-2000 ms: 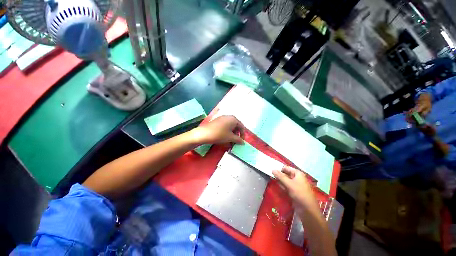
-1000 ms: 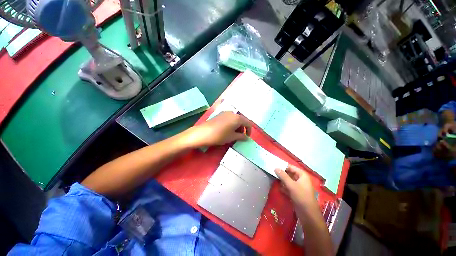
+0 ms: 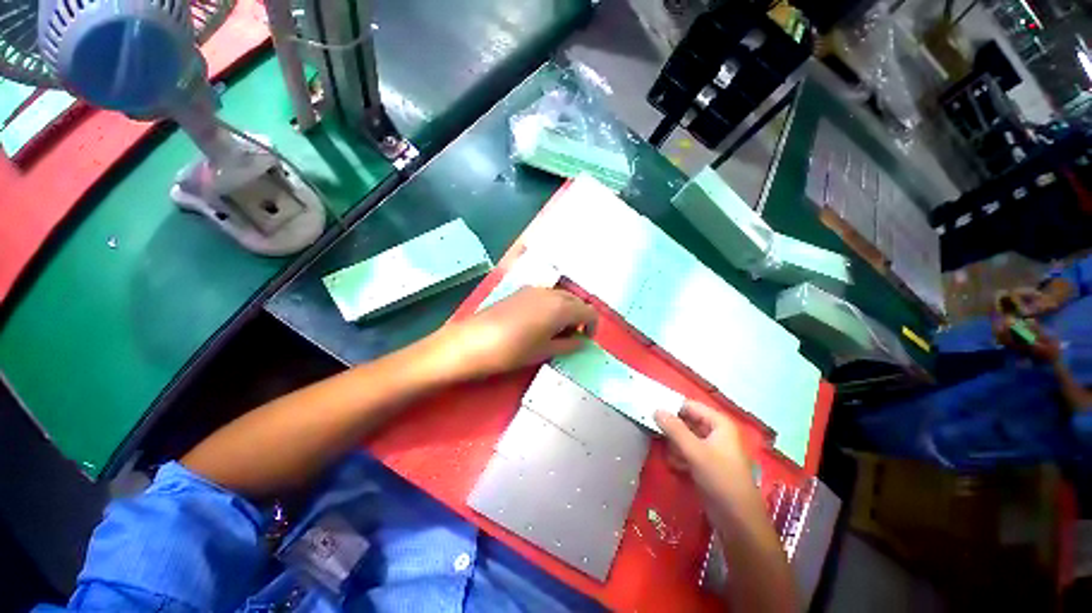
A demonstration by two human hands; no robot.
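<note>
A green insulating sheet [image 3: 617, 386] lies along the far edge of the grey metal plates [image 3: 563, 467] on the red mat [image 3: 443, 445]. My left hand [image 3: 541, 326] has its fingertips at the sheet's left end. My right hand [image 3: 701, 436] pinches its right end between thumb and finger. Whether a metal plate lies under the green sheet is hard to tell. The covered plates [image 3: 671, 308] stand in a close row along the mat's far side, white with glare.
A loose sheet stack [image 3: 410, 269] lies left of the mat. Beyond it are a plastic bag [image 3: 575, 134] with green sheets and packed bundles [image 3: 725, 218]. Stacked bare plates [image 3: 817, 527] are at the right. A fan [image 3: 246, 198] stands at the left; a person [image 3: 982, 371] is at far right.
The camera view has shifted slightly. Both hands stay at the two ends of the green sheet, with only small finger movements.
</note>
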